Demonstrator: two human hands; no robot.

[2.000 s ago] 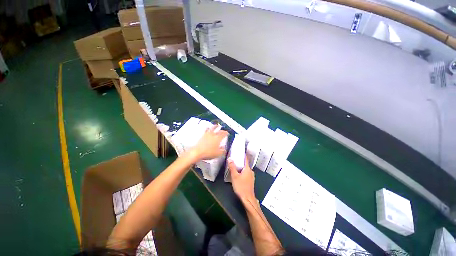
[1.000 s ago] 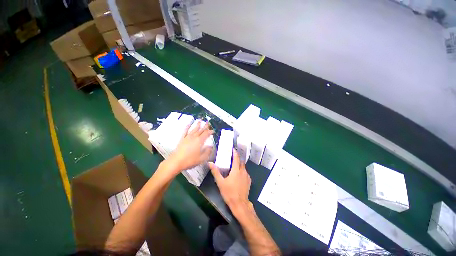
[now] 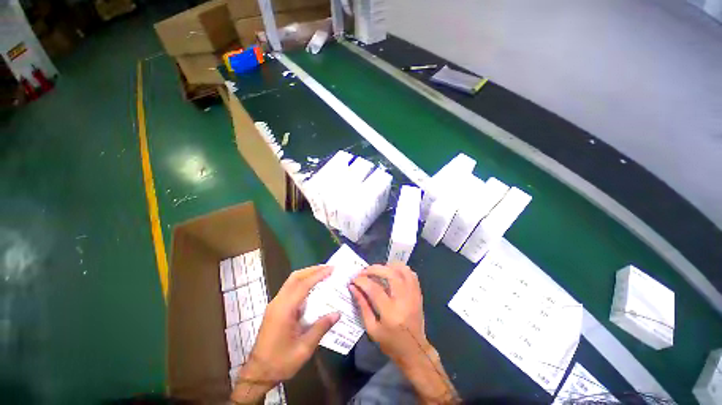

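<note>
My left hand (image 3: 286,336) holds a white product box (image 3: 345,318) over the near bench edge, its printed and barcode face up. My right hand (image 3: 392,304) is at the box's right side, thumb and fingertips close together against that face. Whether a small label is between them cannot be told. One white box (image 3: 405,223) stands on edge just beyond my right hand. A block of white boxes (image 3: 350,198) stands to its left, and several more (image 3: 473,210) stand to its right. A label sheet (image 3: 518,312) with rows of small barcodes lies at the right.
An open carton (image 3: 198,316) with rows of white boxes is at lower left. Single white boxes (image 3: 643,307) lie on the green belt (image 3: 554,213) at right. Brown cardboard (image 3: 257,154) stands along the bench edge. An orange-and-blue object (image 3: 244,59) is at the far end.
My hands have left the box group and come nearer, now with one box between them. A single box is left standing beside the block. The view has shifted.
</note>
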